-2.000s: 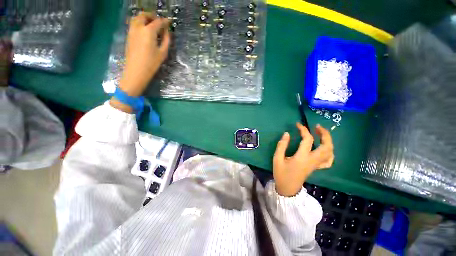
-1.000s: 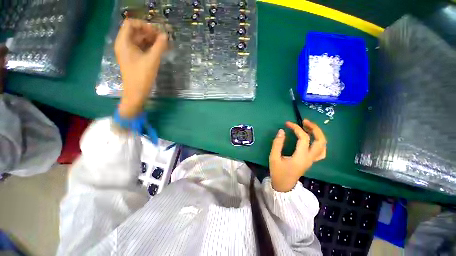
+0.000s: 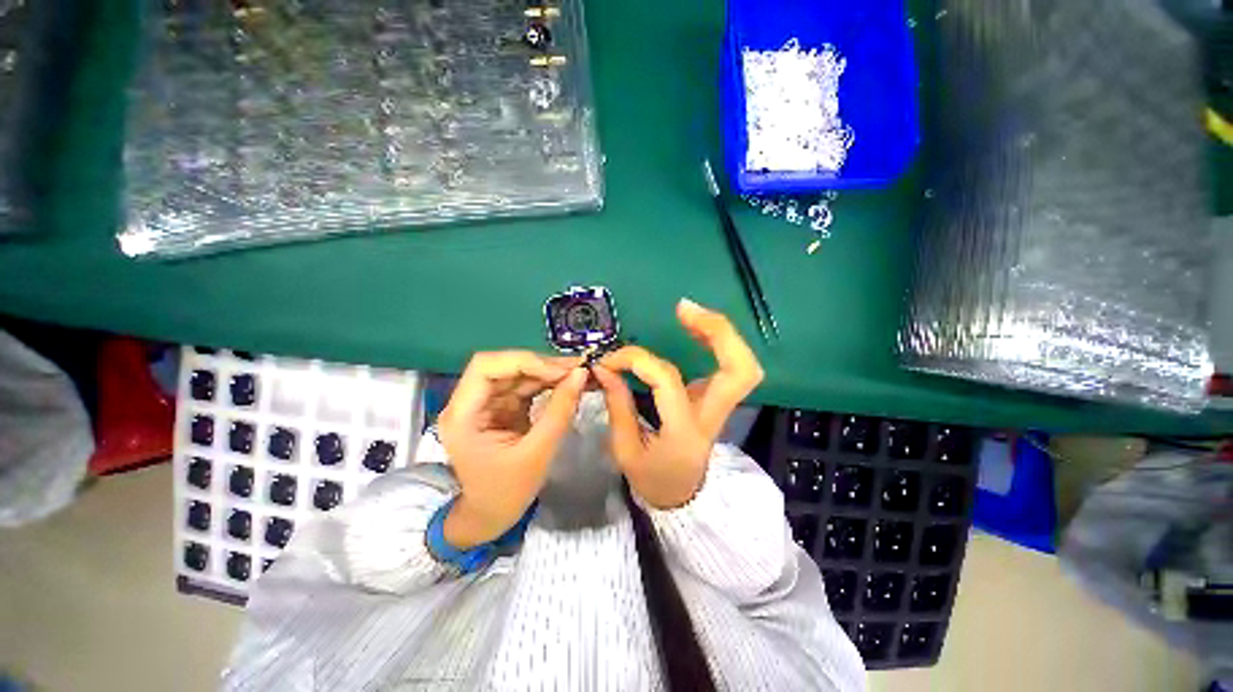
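A black rounded-square housing [image 3: 583, 319] with a pale rim and round detail lies on the green mat near its front edge. My left hand [image 3: 507, 430] and my right hand [image 3: 665, 419] meet just in front of it. Their thumbs and index fingers pinch a tiny dark part [image 3: 591, 357] between them; its shape is mostly hidden by the fingertips. My right hand's other fingers are spread. Dark tweezers [image 3: 741, 250] lie on the mat beyond my right hand.
A clear blister tray [image 3: 365, 122] is at back left. A blue bin [image 3: 886, 102] holds small clear fittings, with some spilled in front. Stacked blister trays [image 3: 1068, 216] stand right. Below the edge are a white tray [image 3: 298, 392] and a black tray [image 3: 865, 514] with black pieces.
My left hand has come back from the clear tray to meet my right hand, which has left the tweezers' end. Both now pinch the tiny part. The view has shifted down and right.
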